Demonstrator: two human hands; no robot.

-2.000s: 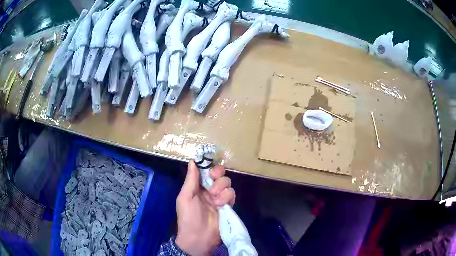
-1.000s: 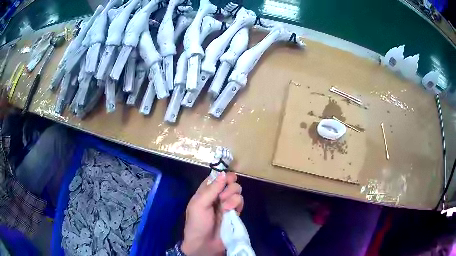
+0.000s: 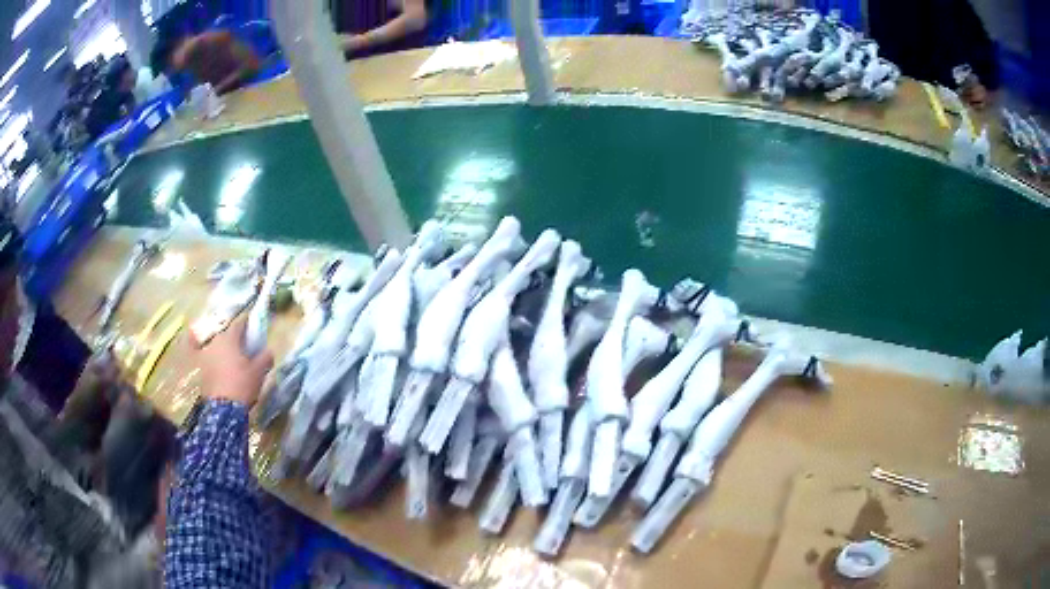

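My left hand, in a checked sleeve, is at the left end of the pile, closed around a white leg assembly. Part of that leg shows above my fingers; the rest is hidden by the hand and blurred. Many white-grey leg assemblies lie heaped beside it, flat grey bars towards me, dark bands at their far ends. My right hand is not in view.
A white dish and swabs lie on stained cardboard at lower right. Yellow strips lie left of my hand. White bottles stand at right. A green belt and people's arms are beyond.
The view has swung left and up. My left hand has moved with the leg from the table's front edge to the left end of the pile. The blue bin's grey pieces have left view.
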